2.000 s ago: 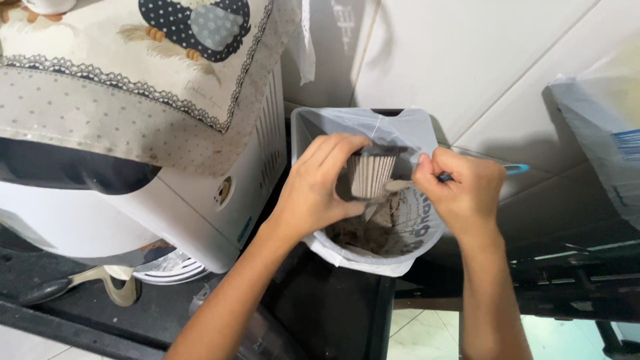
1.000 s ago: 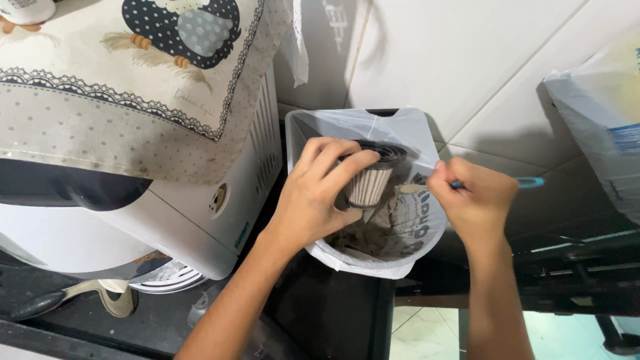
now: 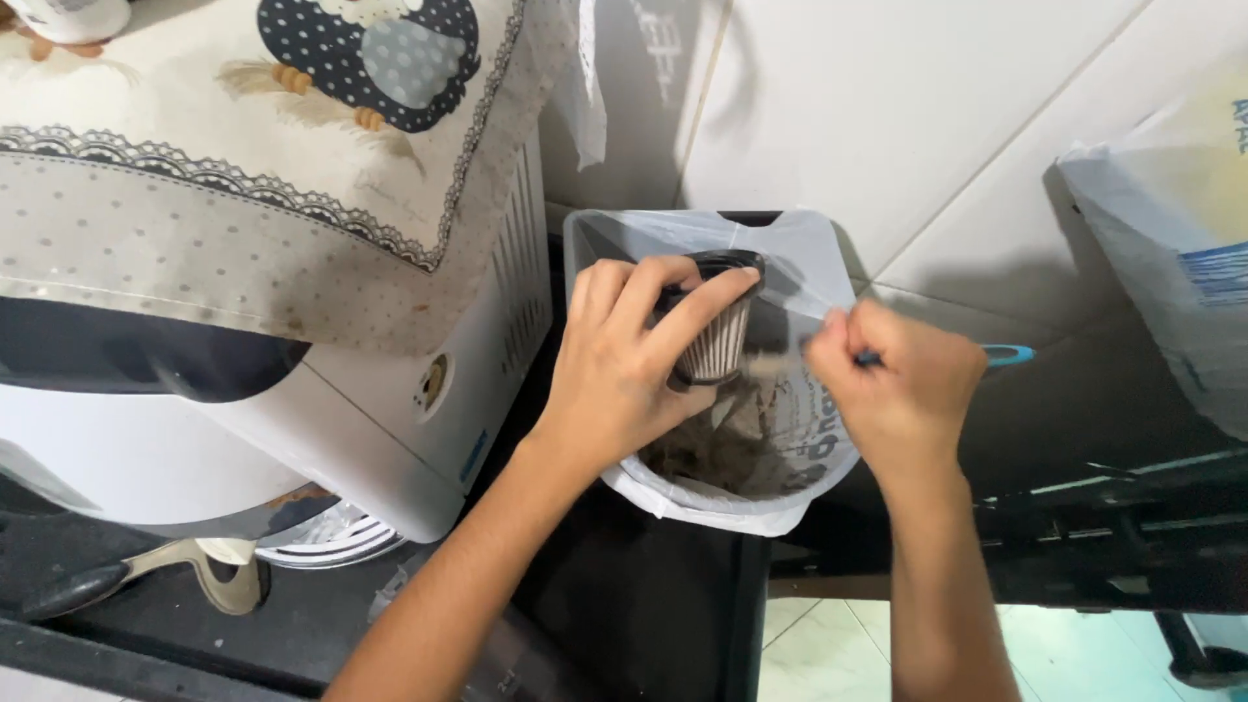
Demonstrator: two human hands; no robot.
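A ribbed cylindrical filter with a dark rim point(image 3: 717, 341) is gripped by my left hand point(image 3: 643, 351), tilted over a light plastic bin point(image 3: 585, 239) with a bag liner. My right hand point(image 3: 897, 380) is closed around a tool with a blue handle point(image 3: 1009, 356), whose looped end sticks out to the right. The tool's pale, blurred head points at the filter's side; whether it touches is unclear. Grey-brown dust and debris point(image 3: 702, 453) lie inside the bin on the printed liner.
A white appliance point(image 3: 390, 448) under a patterned cloth point(image 3: 341, 175) stands left. Below it lie a dark-handled utensil point(image 3: 146, 575) and a striped plate point(image 3: 336, 546). The black surface point(image 3: 624, 595) is under the bin, a tiled wall point(image 3: 829, 127) behind. A plastic package point(image 3: 1160, 253) is at right.
My left hand keeps its hold on the filter, whose rim shows more in the two later views than in the first. My right hand still holds the blue-handled tool.
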